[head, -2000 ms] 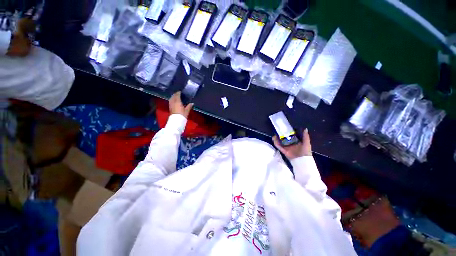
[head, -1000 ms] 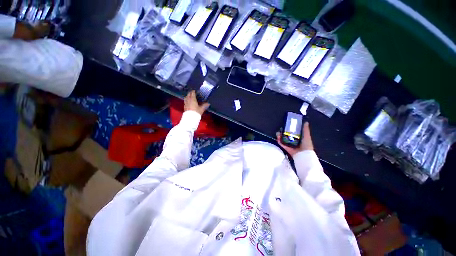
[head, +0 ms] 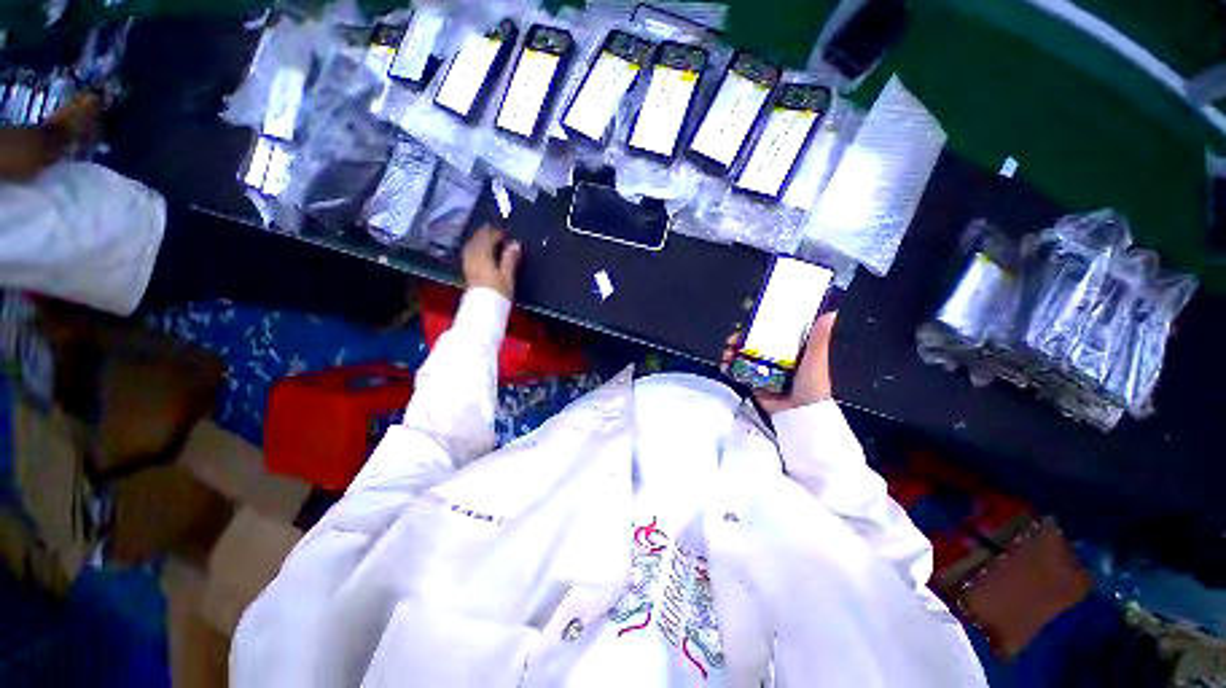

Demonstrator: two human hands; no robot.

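My right hand [head: 811, 370] holds an open-backed phone [head: 787, 312] above the black mat, its large white battery facing up and its yellow-marked dark end towards me. My left hand [head: 491, 260] is at the mat's near edge with fingers curled; whether it holds a dark part against the black mat I cannot tell. A row of open-backed phones [head: 668, 101] with white batteries lies on clear plastic bags [head: 726, 212] at the back. A dark phone with a white outline [head: 617, 218] lies sideways below the row.
Bagged parts lie at left [head: 401, 191] and in a stack at right [head: 1092, 316]. Bubble wrap [head: 877, 182] ends the row. A green conveyor [head: 1002, 101] with a bagged phone [head: 865, 36] runs behind. Another person's sleeve [head: 81, 231] is at left. Red bins [head: 330, 427] are below the bench.
The phone in my right hand now shows a wide, bright white battery face instead of a darker one. The shiny dark part seen earlier at my left fingertips no longer shows clearly. The view has shifted slightly.
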